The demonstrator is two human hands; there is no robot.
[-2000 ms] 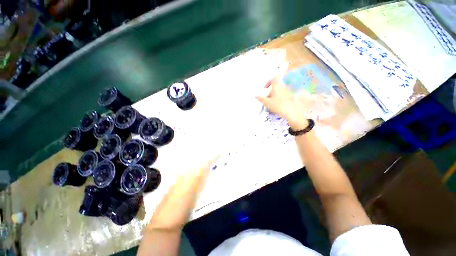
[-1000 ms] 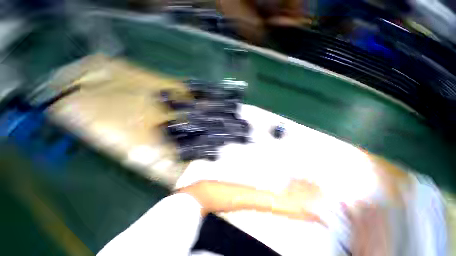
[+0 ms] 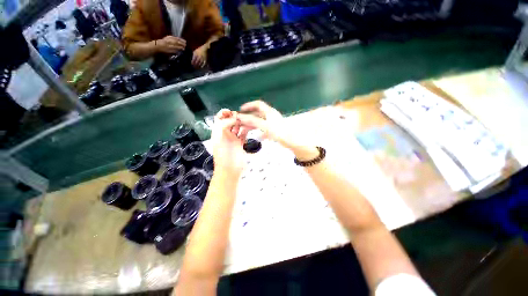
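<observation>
My left hand (image 3: pixel 227 130) and my right hand (image 3: pixel 263 122), with a dark beaded bracelet on its wrist, meet at the bench's far edge. Their fingers are bent close together; whether they hold a small piece cannot be told. A black housing (image 3: pixel 252 146) shows just below my fingers, partly hidden by them. Several black cylindrical housings (image 3: pixel 159 198) stand grouped to the left of my left forearm, with clear-looking ringed ends; some at the near side lie tilted. A white sheet (image 3: pixel 278 202) with small dark marks lies under my forearms.
Fanned white strips (image 3: pixel 446 133) with dark marks lie on the bench's right. One dark housing (image 3: pixel 193 99) is on the green belt (image 3: pixel 324 78) beyond. A person in an orange-brown top (image 3: pixel 173 34) is across the belt, near dark trays (image 3: pixel 271 39). Blue plastic (image 3: pixel 503 211) shows below right.
Since two seconds ago, both hands have come together at the far edge, near the single housing. The view swung left in between, and is now raised, showing the person opposite.
</observation>
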